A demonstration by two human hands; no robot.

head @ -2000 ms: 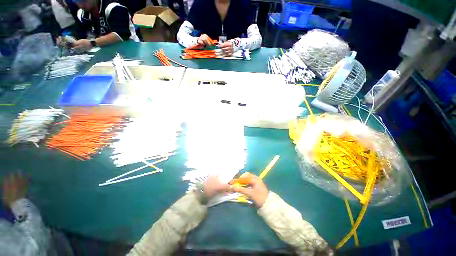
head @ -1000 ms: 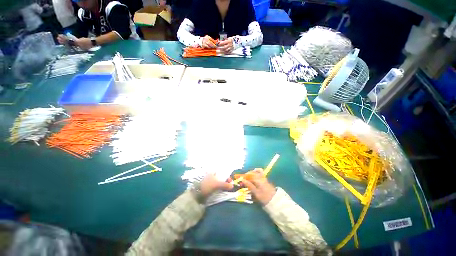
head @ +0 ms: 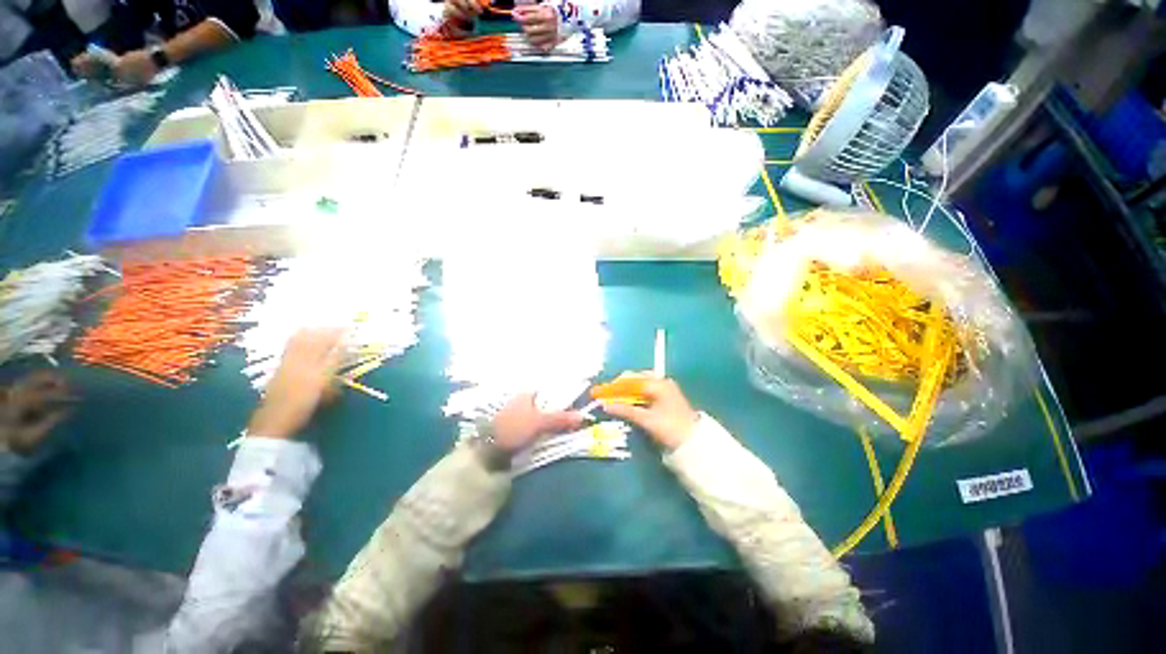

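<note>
My left hand [head: 522, 424] is at the near end of the glaring white pile [head: 522, 319], its fingertips pinching the end of a thin white wire. My right hand [head: 655, 409] is just right of it, with orange covers on its fingertips, holding a short yellow strip [head: 660, 353] that sticks up and looks pale at its top. The fingertips of both hands nearly meet; the exact contact is too small to tell. Under the hands lies a small bundle of white wires [head: 575, 445] with yellow bands near the right ends.
Clear bag of yellow strip [head: 882, 332] at right, one strip trailing to the table edge. Divided cream bin [head: 678, 243] and blue tray [head: 154, 192] behind the piles. Orange pile [head: 166, 319] at left. A neighbour's hand [head: 301, 371] is on the second white pile. Fan [head: 863, 115] beyond the bag.
The view has shifted, so the bench sits higher and further left. A neighbour's arm has come in from the left onto the second white pile. The yellow strip now stands more upright.
</note>
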